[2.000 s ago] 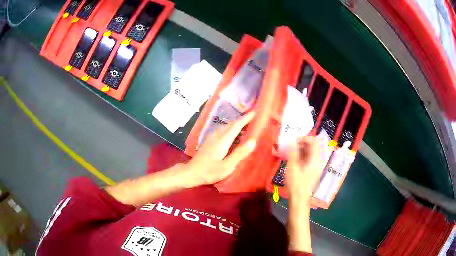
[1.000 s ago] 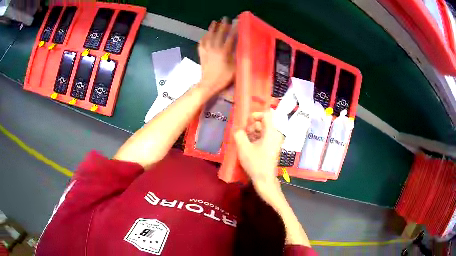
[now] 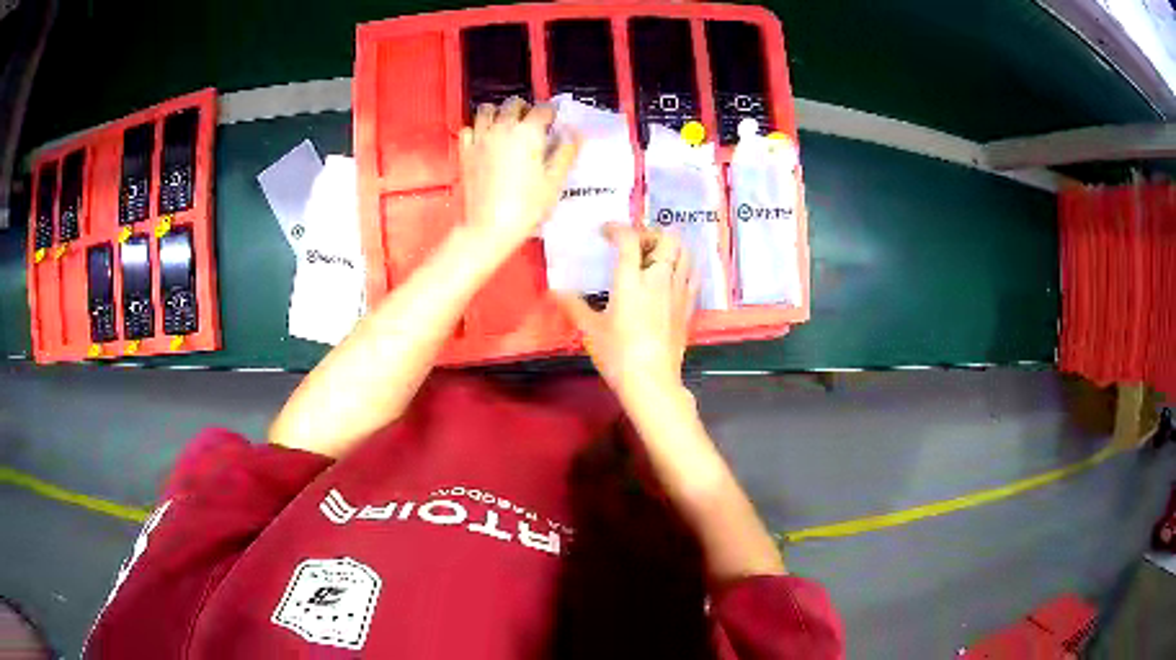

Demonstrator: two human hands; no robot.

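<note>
The red-orange phone tray (image 3: pixel 413 206) lies flat in front of me. My left hand (image 3: pixel 513 168) is at the upper left edge of a white MKTEL phone sleeve (image 3: pixel 587 194), its fingertips against it. My right hand (image 3: pixel 641 303) has its fingers closed at the sleeve's lower right. A dark bit shows under the sleeve's lower end; whether a phone is inside is hidden. Bare black keypad phones (image 3: pixel 667 71) fill the upper right pockets. Two sleeved phones (image 3: pixel 766 226) lie in the lower right pockets. The left column of pockets holds nothing.
White empty sleeves (image 3: pixel 325 271) lie on the green bench left of the tray, partly under its edge. A second tray (image 3: pixel 80 284) of bare phones is at far left. Stacked red-orange trays (image 3: pixel 1119 284) stand at far right. The bench's front edge runs below.
The upper tray was tilted up over a tray with sleeved phones and now lies flat. My left hand has left its far edge and is on the sleeve. The right hand moved onto the sleeve too.
</note>
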